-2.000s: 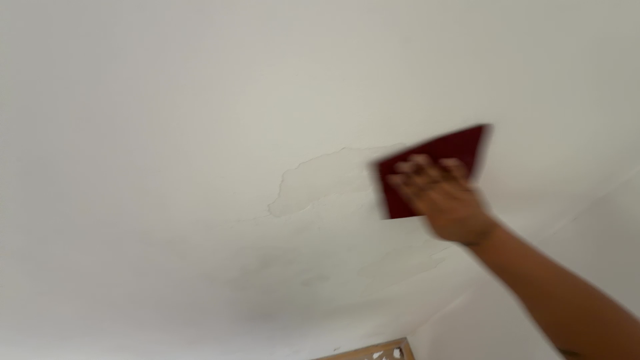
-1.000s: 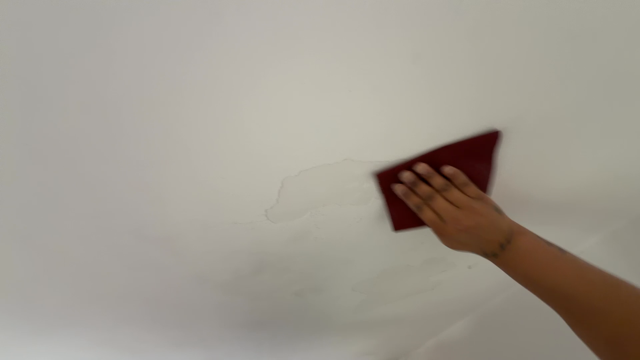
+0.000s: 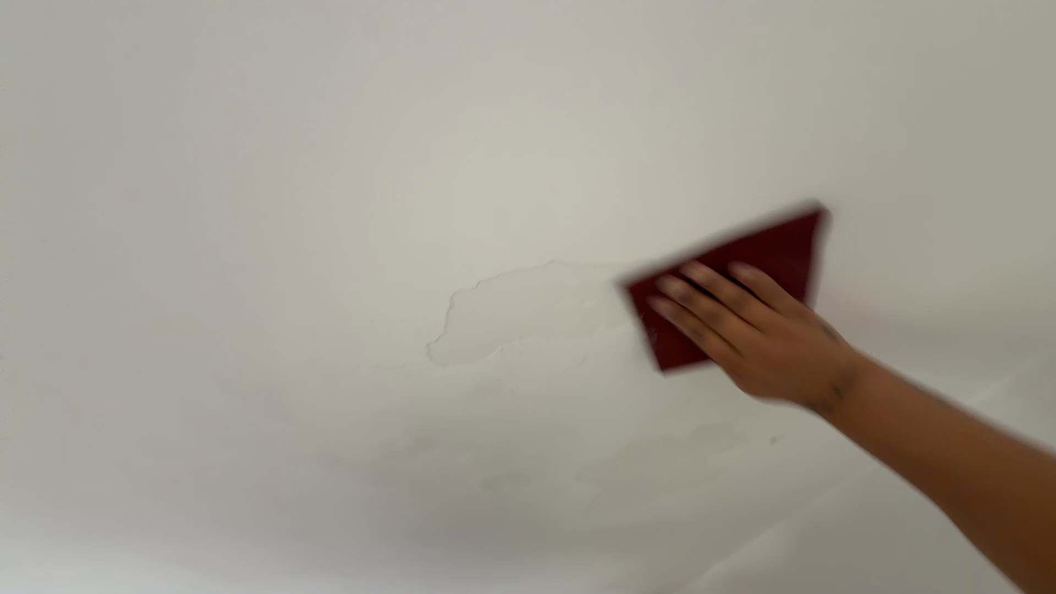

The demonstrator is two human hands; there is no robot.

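Note:
My right hand (image 3: 763,338) comes in from the lower right and presses a dark red sheet, apparently sandpaper (image 3: 767,256), flat against a pale painted surface (image 3: 289,165), which looks like a ceiling. The fingers lie spread over the sheet, pointing up and left. Just left of the sheet is a patch with a raised, irregular outline (image 3: 528,309), its right end hidden behind the sheet. The sheet and fingers are slightly blurred. My left hand is out of view.
Faint grey blotches (image 3: 676,450) and a small dark speck (image 3: 774,440) mark the surface below the hand. A corner line (image 3: 775,528) runs diagonally at the lower right, where another pale surface meets this one.
The wooden-coloured frame at the bottom edge two seconds ago is out of view. My right hand remains on the red sheet, right of the outlined patch.

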